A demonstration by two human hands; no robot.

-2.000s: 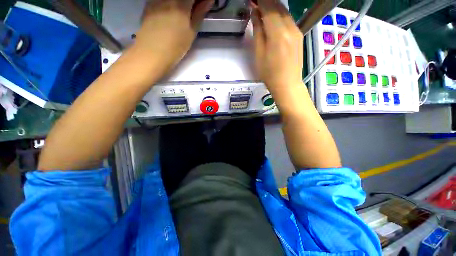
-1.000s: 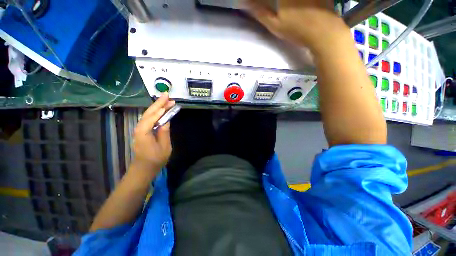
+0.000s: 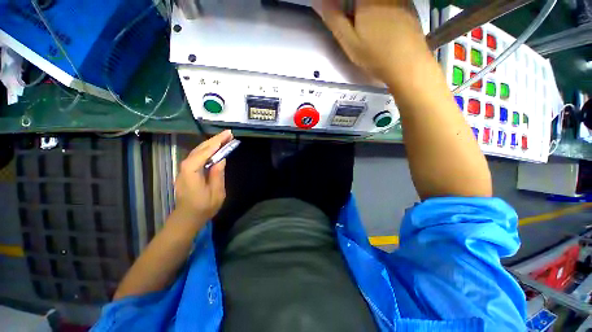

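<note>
My left hand (image 3: 200, 179) holds a smartwatch body (image 3: 222, 153) by its edges, just below the front edge of the press machine (image 3: 259, 52). The watch is tilted and shows mostly its pale rim. My right hand (image 3: 376, 39) reaches to the fixture area at the top edge of the picture. Its fingers are partly cut off there, and what they touch cannot be told. The front panel has a red emergency stop (image 3: 306, 116), a left green button (image 3: 213, 102) and a right green button (image 3: 383, 118).
The white watch tray (image 3: 542, 97) with lit screens stands right, behind a metal post and clear tubing (image 3: 513, 50). The blue control box (image 3: 84, 39) is at the upper left. The black compartment tray (image 3: 71, 214) lies lower left. A red box (image 3: 561, 267) shows lower right.
My left hand came down from the fixture area to below the panel, now with a watch in it. My right hand stays at the fixture. The view shifted left.
</note>
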